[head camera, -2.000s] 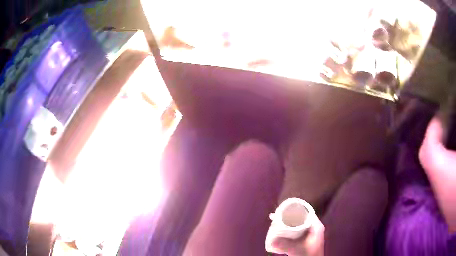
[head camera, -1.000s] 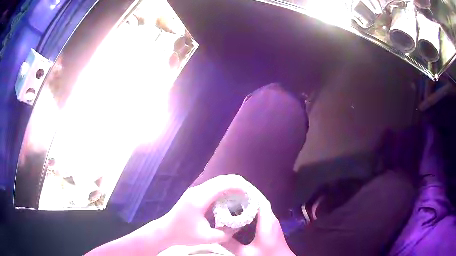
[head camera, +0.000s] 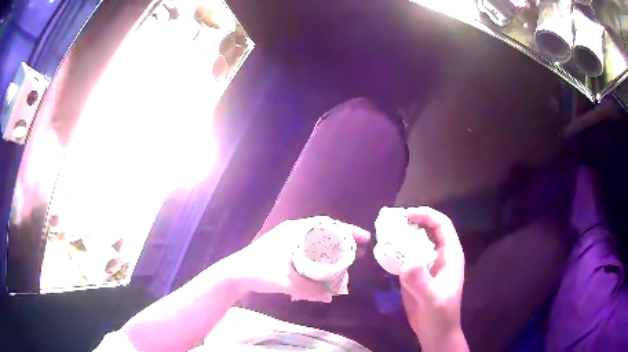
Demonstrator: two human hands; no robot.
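My left hand (head camera: 272,265) is closed around a smooth pale tube (head camera: 325,249), its round open end facing up towards me; the inside looks pinkish and speckled. My right hand (head camera: 434,278) holds a whitish knobbly collar (head camera: 399,246) between thumb and fingers, just right of the tube. The two pieces are apart, with a small gap between them. Both are held above the lap. The glare washes out the surface detail of the collar.
A glaring lit tray (head camera: 117,158) fills the left side, with small pieces at its ends. A white block with two dark holes (head camera: 26,103) sits at its outer edge. Another tray (head camera: 513,42) at upper right holds pale tubes (head camera: 554,34). Purple clothing (head camera: 585,275) shows at right.
The knobbly piece and the tube, earlier close together in my hands, are now apart. My right hand has come into clear view at the right with the collar. The view has shifted slightly.
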